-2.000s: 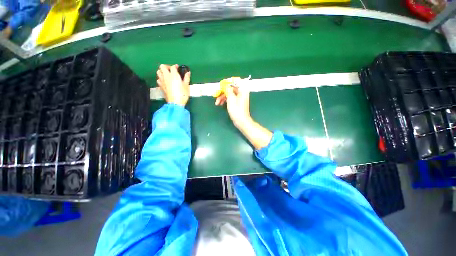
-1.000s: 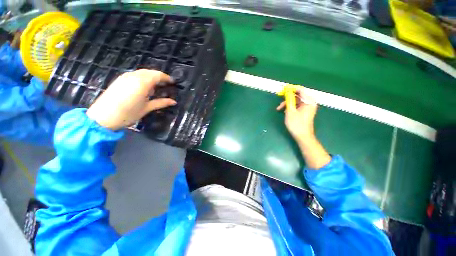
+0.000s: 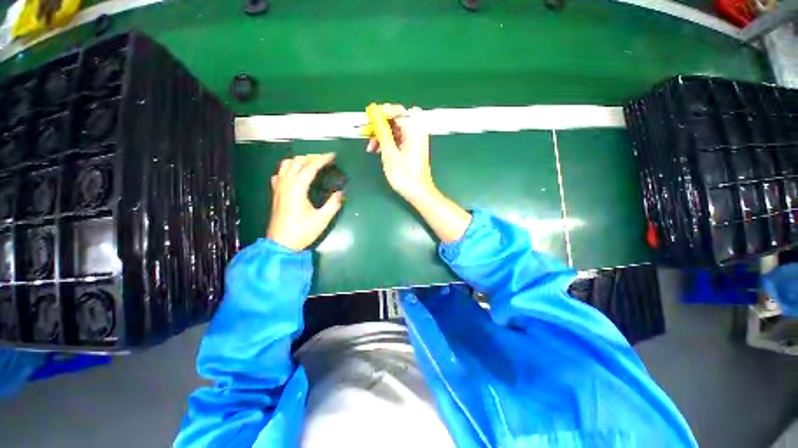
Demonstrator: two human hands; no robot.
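My left hand [image 3: 297, 203] holds a round black plastic part [image 3: 329, 182] between thumb and fingers, low over the green conveyor belt [image 3: 490, 201]. My right hand [image 3: 408, 157] is to its right, at the white strip, with yellow finger cots [image 3: 380, 120] on its fingertips. Its fingers are bent close together; a small dark patch shows between them, and I cannot tell whether it holds anything. A stack of black blister trays [image 3: 175, 192] stands at the left; its top tray has round parts in its pockets and one pale, empty-looking pocket.
Another stack of black blister trays [image 3: 717, 166] stands at the right edge of the belt. A round black part [image 3: 243, 86] lies beyond the white strip [image 3: 525, 120], with several more farther back. A yellow bin [image 3: 44, 17] is at the top left, a red item [image 3: 735, 10] at the top right.
My left hand has moved from the left tray stack to over the belt, now with a black part in it. The view has turned back to the right.
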